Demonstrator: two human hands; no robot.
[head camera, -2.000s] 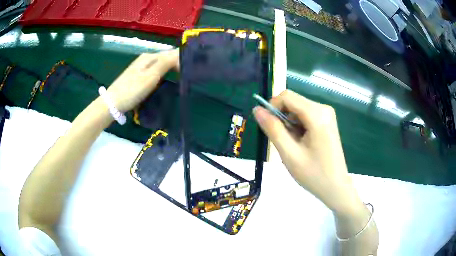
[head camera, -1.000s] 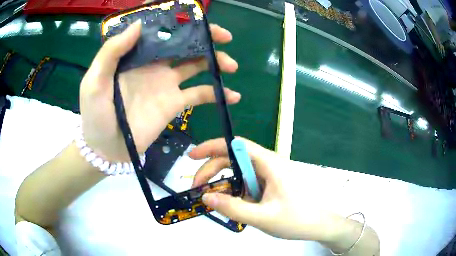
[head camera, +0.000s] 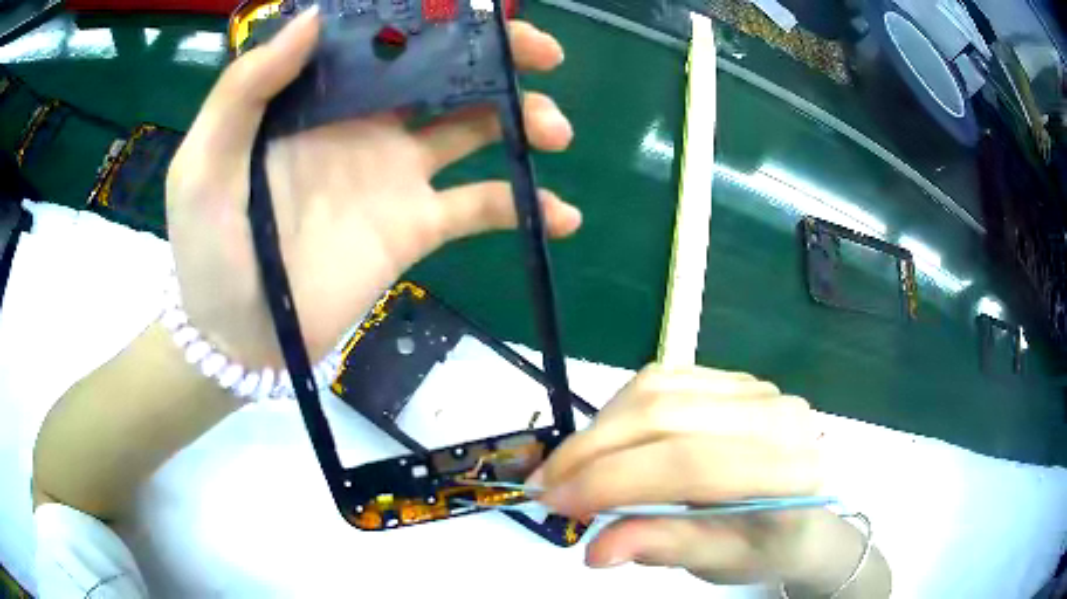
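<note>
A black phone middle frame (head camera: 399, 480) is held up and tilted, its upper plate cut off by the picture's top edge. My left hand (head camera: 363, 211) grips it from behind, thumb on the upper plate and fingers past the right rail. My right hand (head camera: 685, 468) holds slim pale tweezers (head camera: 725, 507); their tips lie at the orange and black lower end of the frame. Whether they pinch something there is too small to tell. A second middle frame (head camera: 380, 380) lies on the white cover (head camera: 269, 503), partly hidden behind the held one.
The green conveyor belt (head camera: 772, 339) runs behind, crossed by a cream divider strip (head camera: 693, 211). More frames lie on it at right (head camera: 860, 272) and left (head camera: 131, 176). A red tray (head camera: 152, 9) shows at the top left, a dark ring with a pale centre (head camera: 928, 53) at the top right.
My left hand turned the frame to show its other side, then raised it slightly. My right hand's tweezers swung from upright to nearly level, tips at the lower end. Frames on the right belt moved left.
</note>
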